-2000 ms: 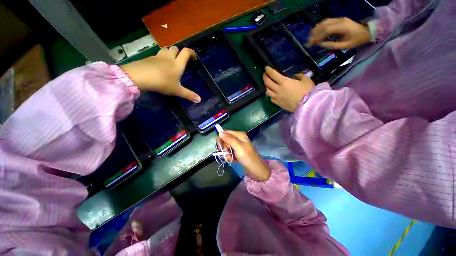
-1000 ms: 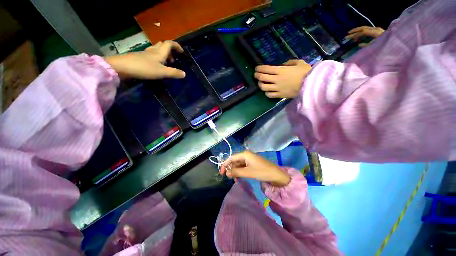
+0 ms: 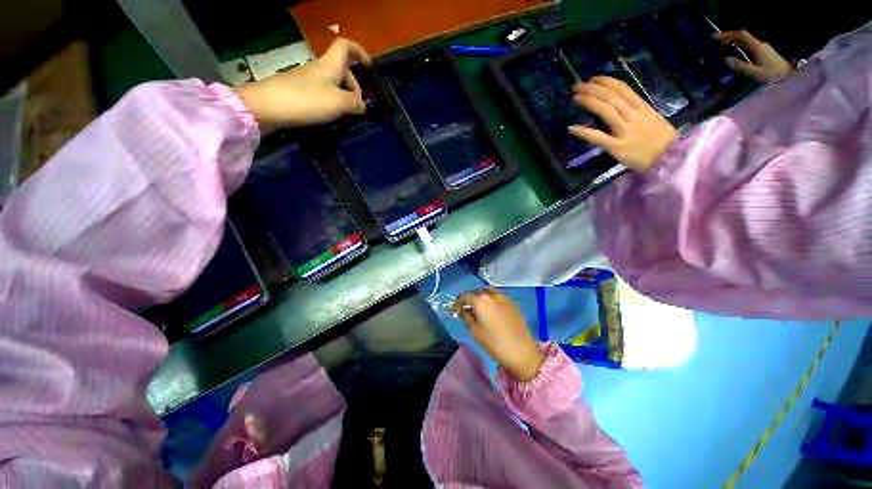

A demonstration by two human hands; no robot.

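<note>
A black tray [image 3: 499, 174] holds several smartphones side by side with lit strips at their lower ends. A white plug and cable [image 3: 429, 250] are joined to the bottom edge of one smartphone [image 3: 384, 175]. My right hand [image 3: 497, 329] holds the coiled end of the white earphone cable below the bench edge. My left hand [image 3: 311, 91] is over the upper end of that phone, thumb and fingers bent and apart, holding nothing visible. Another smartphone [image 3: 442, 119] lies to its right. Two more [image 3: 302, 210], with green and red strips, lie to its left.
A neighbour's two hands [image 3: 626, 124] are over a second phone tray [image 3: 535, 134] at right. An orange-brown board [image 3: 402, 21], blue pen [image 3: 481, 50] and small black part [image 3: 517, 34] lie at the back. A metal post [image 3: 170, 36] stands back left. Blue floor shows below right.
The plug, held at the phone's bottom edge by my right hand two seconds ago, now stays there while that hand holds the cable lower down. My left hand has moved up the phone.
</note>
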